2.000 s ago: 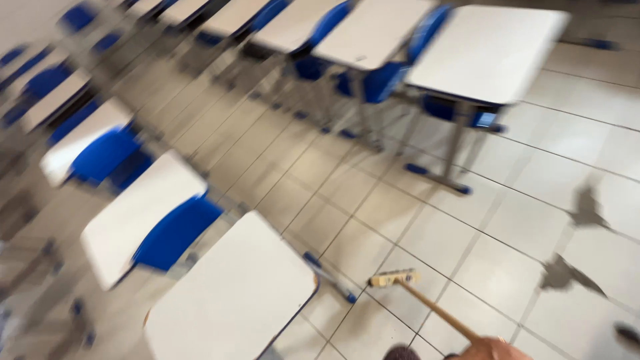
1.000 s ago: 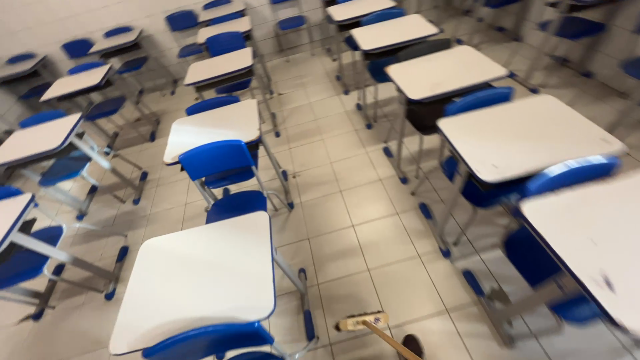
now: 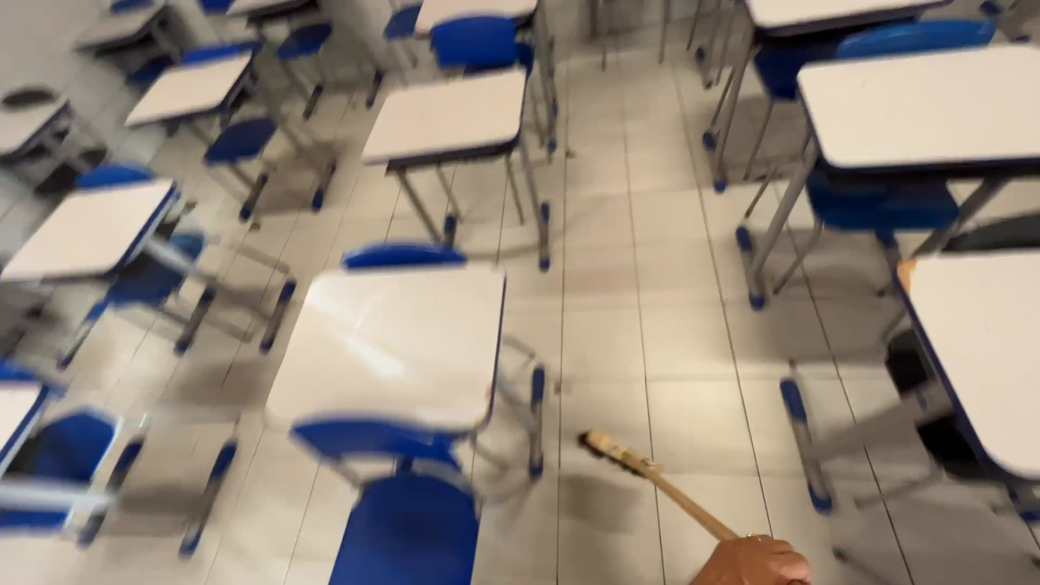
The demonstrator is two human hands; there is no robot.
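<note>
At the bottom edge, right of centre, my right hand [image 3: 751,561] is closed around the wooden handle [image 3: 691,508] of a broom. A ring shows on one finger. The handle slants up and left to the broom's pale block head [image 3: 619,452], which is over the tiled floor in the aisle, with dark bristles at its left end. Whether the bristles touch the floor cannot be told. My left hand is out of view.
Left of the broom stand a white-topped desk [image 3: 394,345] and a blue chair [image 3: 410,528]. At the right are another desk [image 3: 987,349] and its blue-capped foot [image 3: 806,443]. More desks line both sides of the tiled aisle [image 3: 601,341].
The view has swung considerably. The broom head pointed more sideways in the frame one second ago and now slants down to the right. The hand stays on the handle.
</note>
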